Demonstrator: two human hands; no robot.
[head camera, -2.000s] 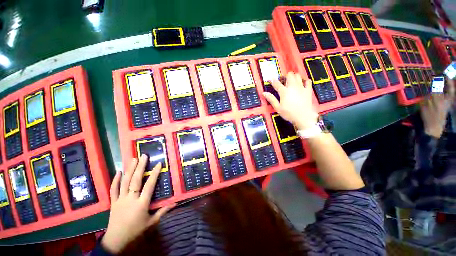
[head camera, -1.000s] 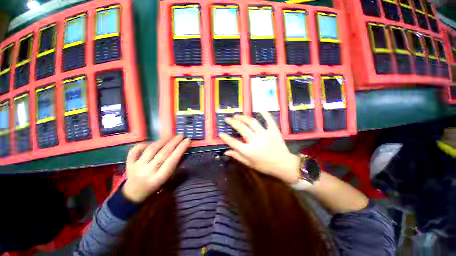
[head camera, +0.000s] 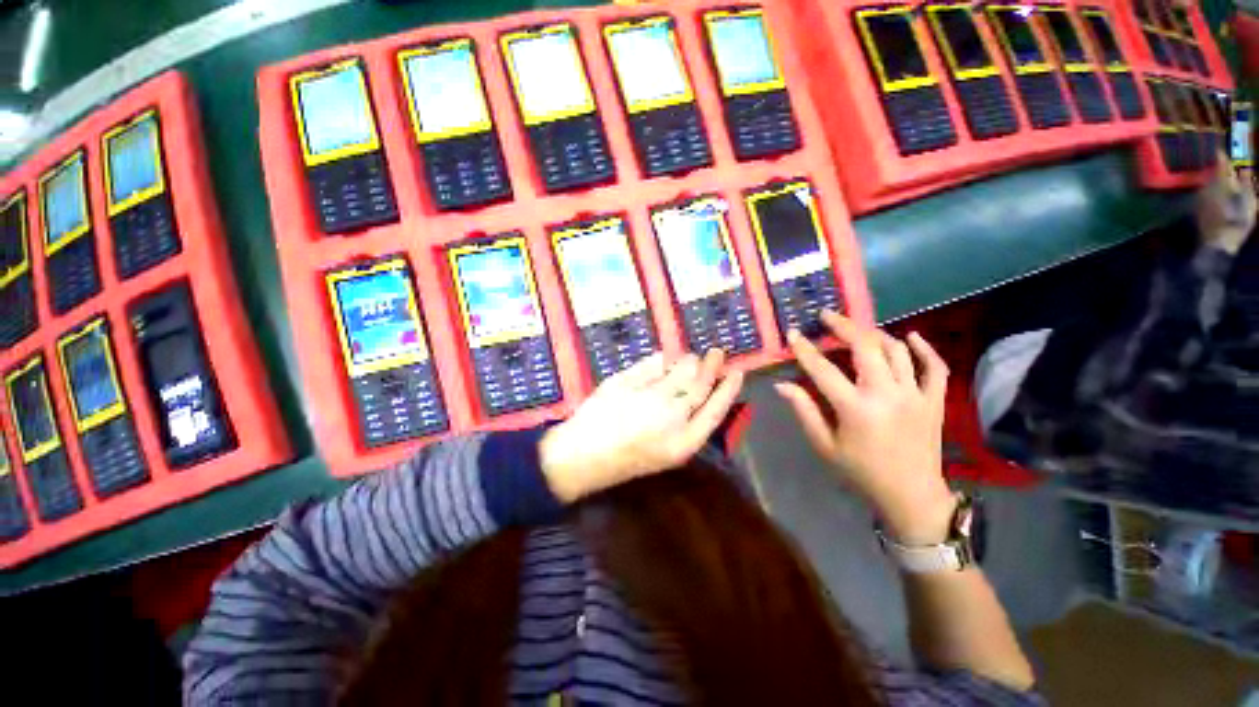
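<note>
A red phone tray (head camera: 303, 261) in front of me holds two rows of keypad phones, one per recess. The top row screens are lit white to pale blue. In the bottom row, the leftmost phone (head camera: 377, 318) shows a blue and coloured picture, others are lit, and the rightmost phone (head camera: 787, 235) has a dark screen. My left hand (head camera: 642, 421) lies at the tray's front edge, fingertips by the keys of the bottom-row phones. My right hand (head camera: 877, 414) has its fingers spread, fingertips at the keys of the rightmost phone. Neither hand grasps anything.
Another red tray (head camera: 256, 401) stands at left, with one phone face down (head camera: 180, 376). More red trays of dark-screened phones (head camera: 904, 83) stand at upper right. The green bench (head camera: 994, 228) shows between them. Another person's hand (head camera: 1223, 207) and dark sleeve are at right.
My left hand has moved right along the tray's front edge, and my right hand has moved right to the rightmost phone. Dark bottom-row screens at left and right of centre are now lit.
</note>
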